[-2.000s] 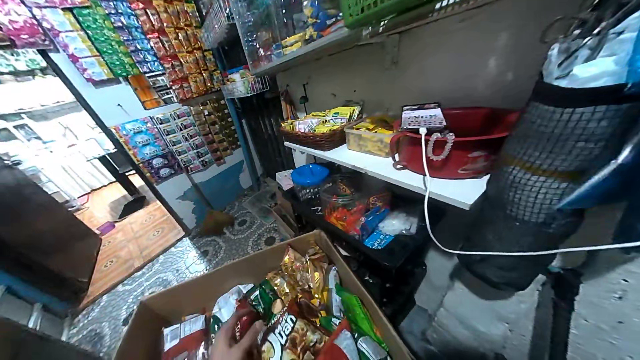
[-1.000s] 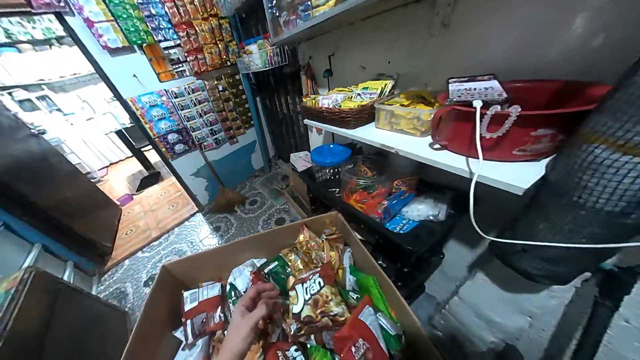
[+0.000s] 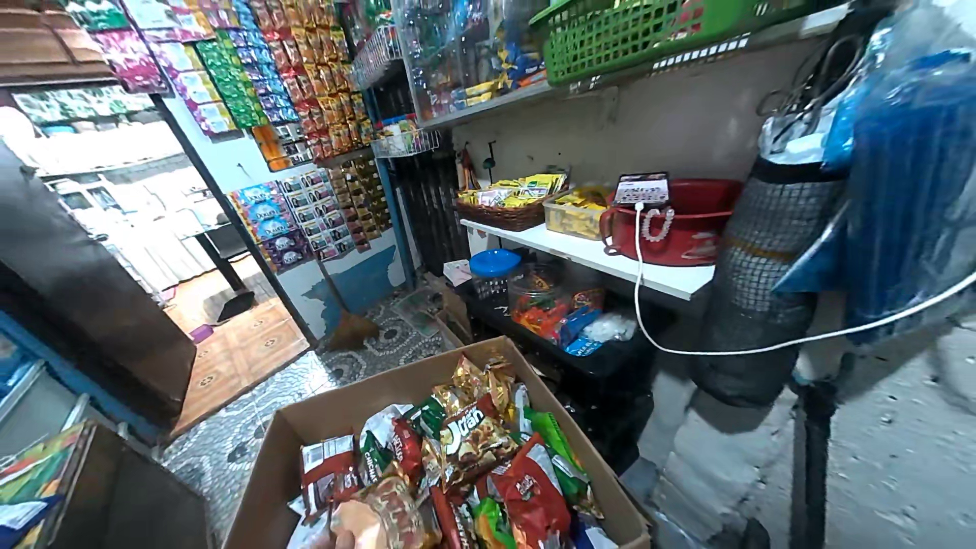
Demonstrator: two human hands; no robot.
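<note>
In the head view an open cardboard box [image 3: 305,427] stands at the bottom centre, filled with foil snack packets. My left hand [image 3: 358,524] shows only in part at the bottom edge, blurred, with its fingers on a shiny gold-brown snack packet [image 3: 395,512]. Around it lie a red and white packet [image 3: 329,473], a brown packet with a green panel [image 3: 474,438], a red packet [image 3: 531,488] and a green packet [image 3: 555,442]. Some gold packets [image 3: 479,381] rest near the far corner. My right hand is out of view.
A white shelf [image 3: 579,248] at the right holds a wicker basket [image 3: 507,213], a plastic tub [image 3: 576,217] and a red basin [image 3: 701,221]. A white cable [image 3: 732,353] hangs across the right side. A broom [image 3: 352,328] leans near the doorway.
My left hand has moved down and toward me, from among the packets to the bottom edge. A gold-brown packet is now at its fingers. The view has swung.
</note>
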